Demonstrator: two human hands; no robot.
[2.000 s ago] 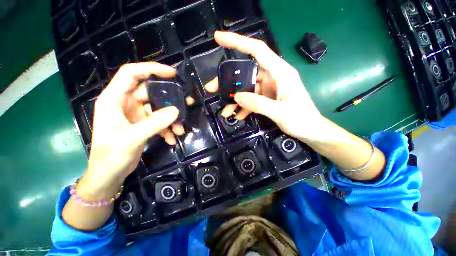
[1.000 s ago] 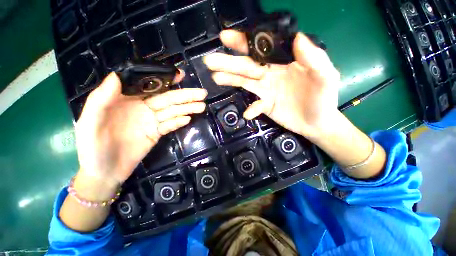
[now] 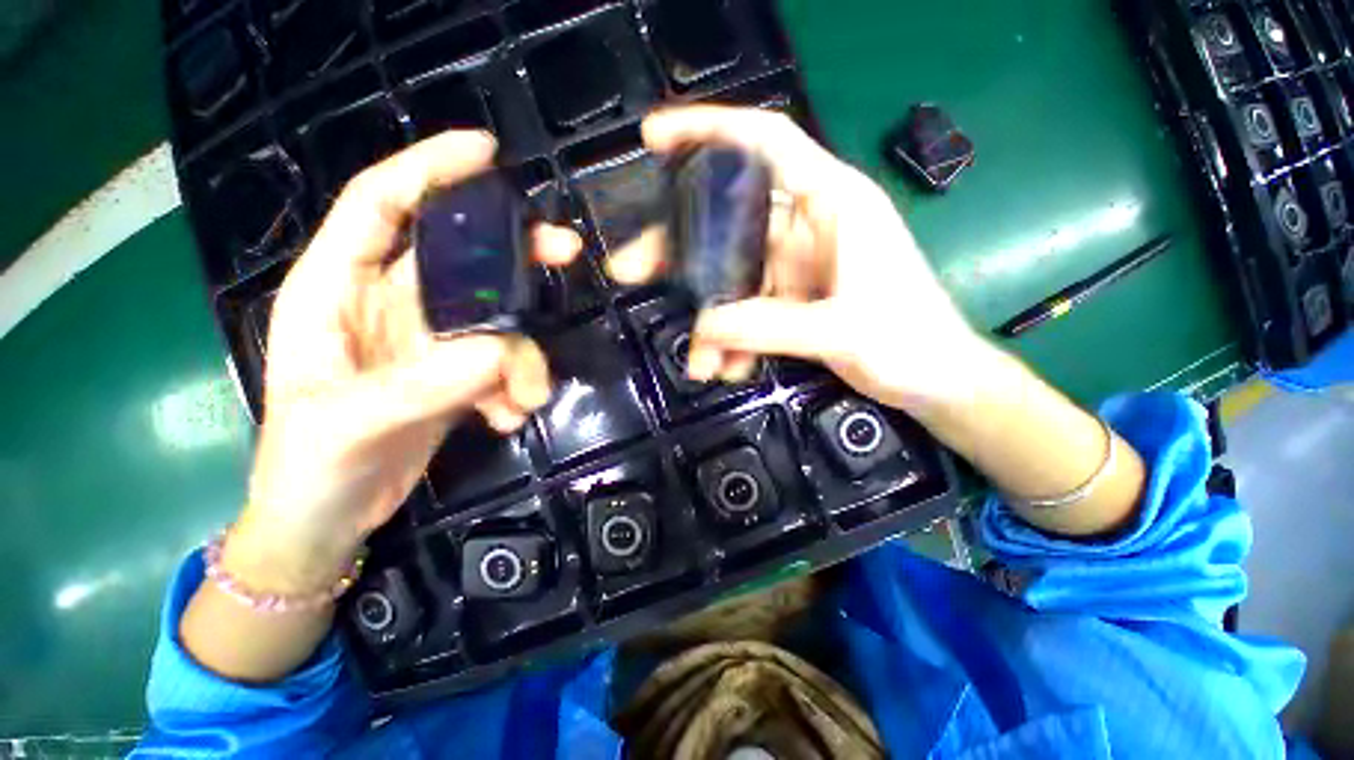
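My left hand (image 3: 364, 319) holds a strapless smartwatch (image 3: 472, 253) by its edges, display side up, with a small faint green mark on the dark face. My right hand (image 3: 832, 267) holds another smartwatch (image 3: 719, 223), blurred and tilted, its dark glossy face turned partly sideways. Both are held above the black blister tray (image 3: 572, 512). Several watch units lie back up in the tray's near pockets, such as one watch back (image 3: 622, 536) with a pale ring. One unit under my right fingers is partly hidden.
A lone watch unit (image 3: 933, 146) lies on the green surface (image 3: 1039, 89) right of the tray. A black pen (image 3: 1087, 285) with a yellowish part lies nearer me. A second tray (image 3: 1259, 171) with ring-marked backs stands at the far right.
One second ago both watches were turned with their ringed backs up and the palms showed. Now the hands are turned back, moved closer together, and the display faces show.
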